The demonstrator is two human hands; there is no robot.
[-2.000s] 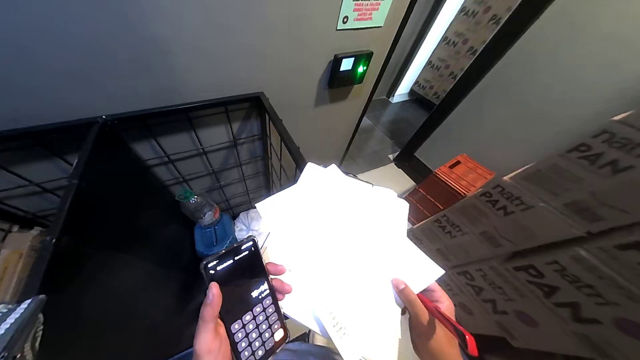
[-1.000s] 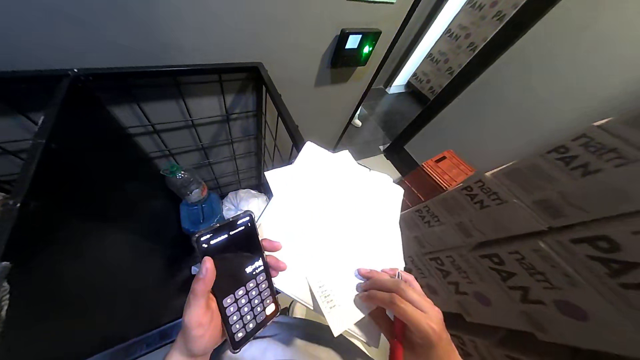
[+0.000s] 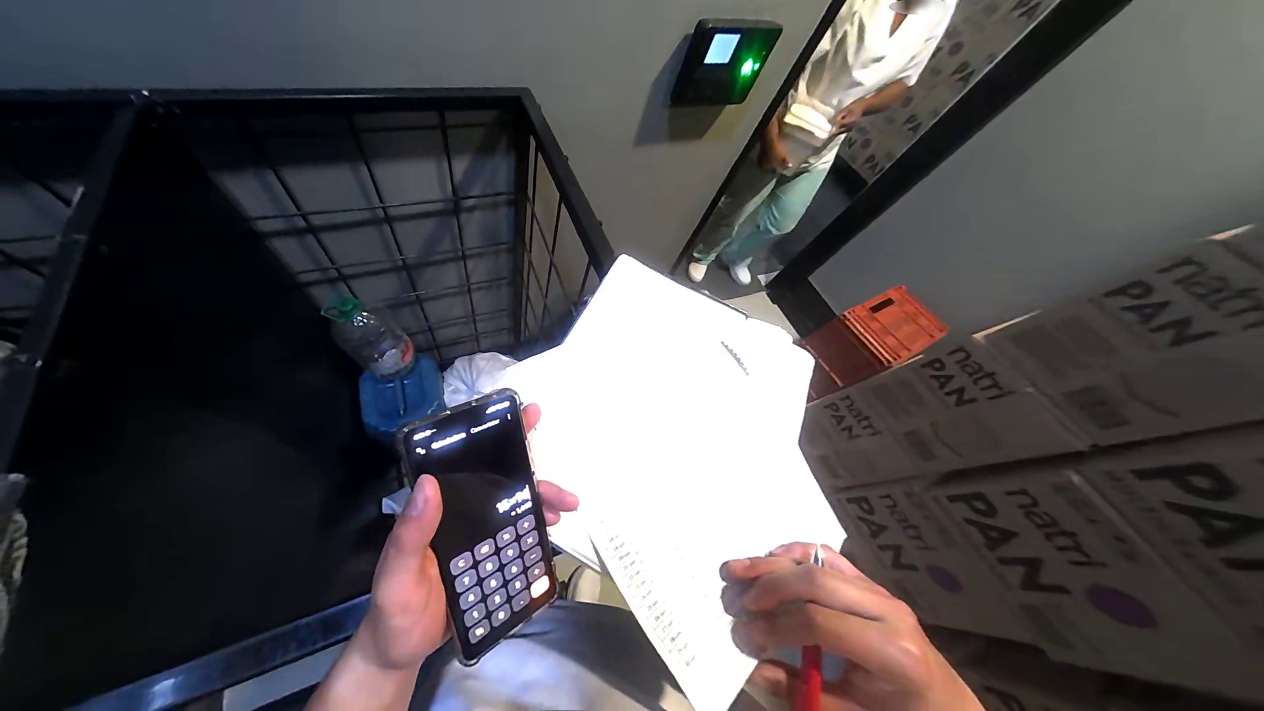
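My left hand (image 3: 410, 573) holds a smartphone (image 3: 484, 523) upright, its lit screen showing a calculator keypad; the fingertips come round its right edge beside the papers. Several white paper sheets (image 3: 671, 425) lie fanned out in front of me, overexposed, so most of their surface cannot be made out. One narrow sheet with rows of print (image 3: 657, 602) hangs at the lower edge. My right hand (image 3: 829, 612) grips the sheets' lower right part, with a red pen (image 3: 810, 676) held under its fingers, the metal tip pointing up.
A person (image 3: 810, 128) stands in the doorway holding something pale. A wall-mounted terminal (image 3: 726, 61) glows green. Stacked cardboard boxes (image 3: 987, 494) line the right, near an orange plastic crate (image 3: 894, 326). At left stand a black mesh frame (image 3: 395, 207), a plastic bottle (image 3: 375, 341) and a blue container (image 3: 400, 395).
A person now stands in the doorway, where none showed before. The sheets are fanned differently, and my right hand sits lower on them. My left hand still holds the phone.
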